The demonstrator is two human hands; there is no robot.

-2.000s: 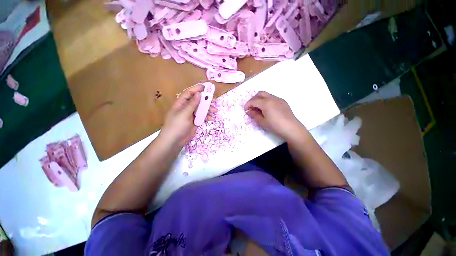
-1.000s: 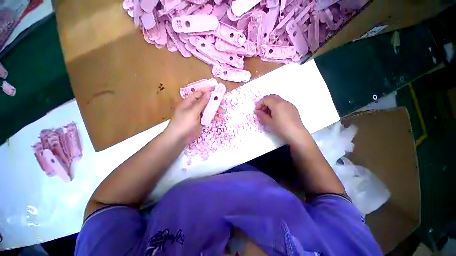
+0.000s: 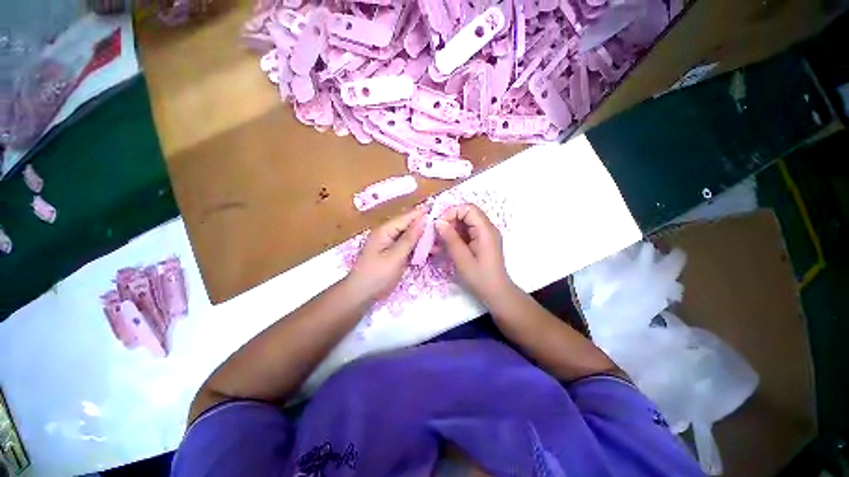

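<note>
My left hand [image 3: 389,253] holds a pale pink part [image 3: 424,244] upright over the white work sheet [image 3: 596,191]. My right hand [image 3: 473,247] is at the part's right side, its thumb and fingertips closed on the part's upper edge. The fingers hide much of the part. Tiny pink bits [image 3: 405,300] lie scattered on the sheet under and around both hands. A single pink part [image 3: 384,193] with a dark hole lies on the brown board [image 3: 270,200], just above my left hand. The main pile of pink parts [image 3: 447,84] is on the board beyond.
A fanned bunch of parts [image 3: 146,303] lies on the white surface at left. Several small pink pieces [image 3: 43,209] lie on the green strip at far left. A clear plastic bag [image 3: 37,65] is upper left. An open cardboard box [image 3: 777,317] with crumpled white bags [image 3: 670,363] is at right.
My right hand has moved left from the bits to the held part. The second part, beside my left hand a second ago, now lies alone on the board. The view has shifted slightly.
</note>
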